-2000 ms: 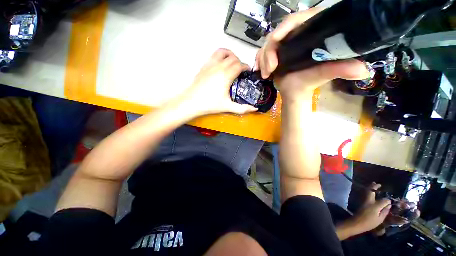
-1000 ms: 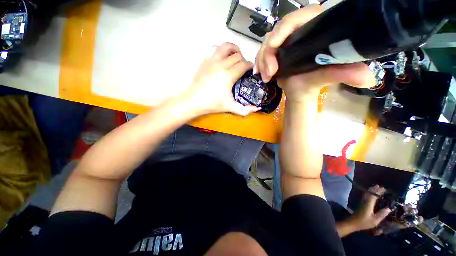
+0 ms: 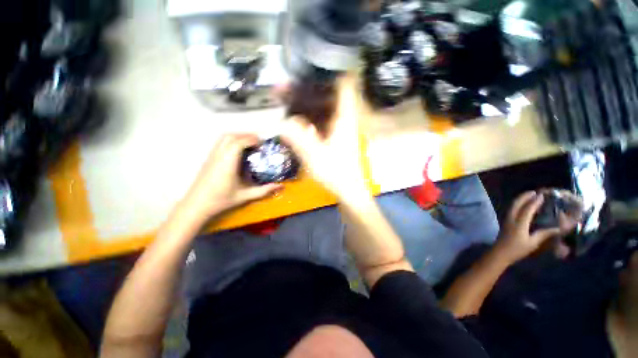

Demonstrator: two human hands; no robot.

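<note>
The frame is blurred. My left hand grips the side of a round black housing at the bench's front edge, thumb below and fingers above. A silvery circuit board shows inside its open top. My right hand is just right of and above the housing, wrapped around the dark electric screwdriver, with the thumb stretched up its right side. The fingertips are close to the housing's upper rim. The driver's tip is hidden or too blurred to make out.
A silver-grey screw feeder stands beyond the housing. Black units are grouped at far left and upper right. A slotted rack is at far right. Another person's hands hold a dark item, near a red cord.
The view has turned and shifted, so the housing and both hands appear farther left. The driver looks more upright. Both hands keep their holds, and more units show at both sides.
</note>
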